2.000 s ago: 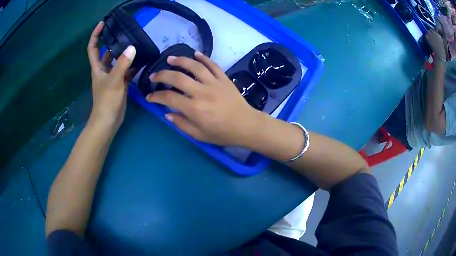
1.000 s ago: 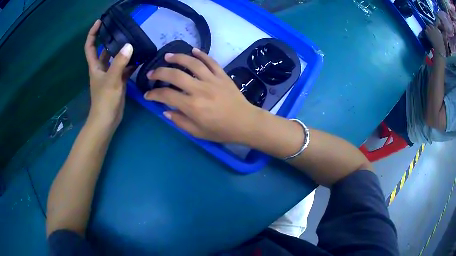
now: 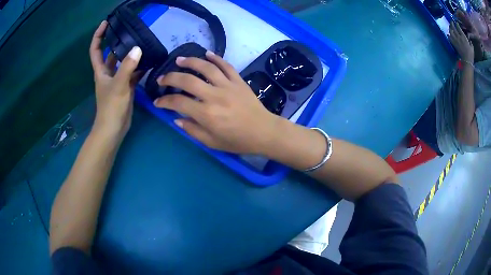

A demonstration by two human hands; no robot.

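Observation:
Black over-ear headphones (image 3: 216, 33) lie over the left part of a blue tray (image 3: 334, 88) with a white liner (image 3: 245, 27). My left hand (image 3: 114, 86) grips the left ear cup (image 3: 131, 36), thumb on its near side, fingers partly hidden behind it. My right hand (image 3: 215, 102) lies over the other ear cup (image 3: 183, 53) with its fingers spread on it and hides most of it. A black oval twin-recess piece (image 3: 293, 99) with two shiny dark areas lies at the tray's right, partly behind my right hand.
The tray lies on a teal-green work surface (image 3: 177, 215). Clear film (image 3: 64, 131) lies at the left. Another blue tray (image 3: 439, 24) is at the upper right, beside a person's arm (image 3: 467, 96). A red stool (image 3: 414, 156) and yellow-black floor tape (image 3: 437, 185) are at the right.
The ear cups and both hands have shifted very slightly left; the grip looks the same. The other person's hand at the upper right has moved up.

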